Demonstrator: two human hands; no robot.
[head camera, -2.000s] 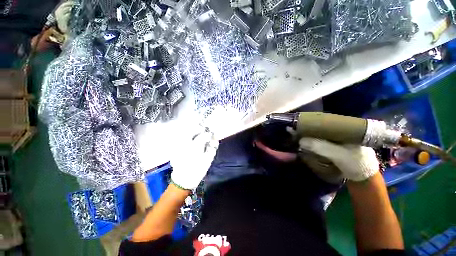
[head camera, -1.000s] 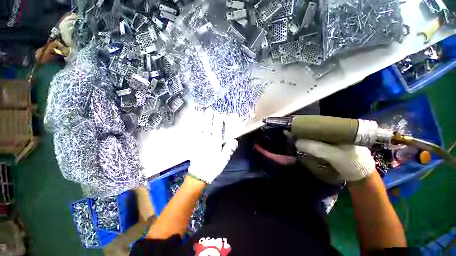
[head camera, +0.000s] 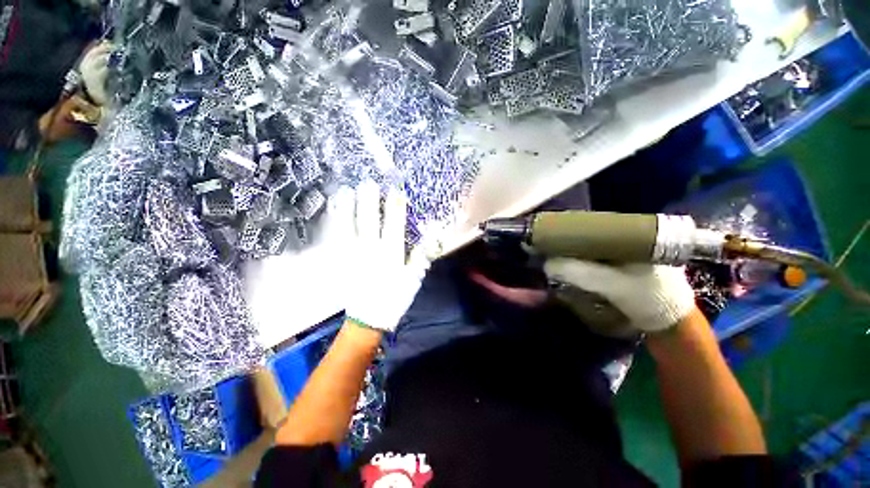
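My right hand (head camera: 625, 291), in a white knit glove, is closed around an olive-tan air tool (head camera: 596, 236) held level, its dark nose pointing left near the table's front edge. My left hand (head camera: 383, 262), in a white glove, lies over the white table (head camera: 300, 286) with its fingers spread toward a pile of thin silver pins (head camera: 420, 143). The thumb side is over the table edge. Glare hides whether a small pin is between its fingertips. Grey perforated metal brackets (head camera: 272, 172) lie heaped behind and left of the pins.
A clear bag of pins (head camera: 143, 257) stands at the left table edge, another bag (head camera: 658, 43) at the back right. Blue bins (head camera: 754, 143) hang below the right edge; more stand lower left (head camera: 238, 419). A hose (head camera: 797, 255) runs right. Another worker's gloved hand (head camera: 95, 71) shows upper left.
My left hand has opened its fingers and reached forward toward the pin pile. The tool and my right hand show slightly further left, as does the whole scene.
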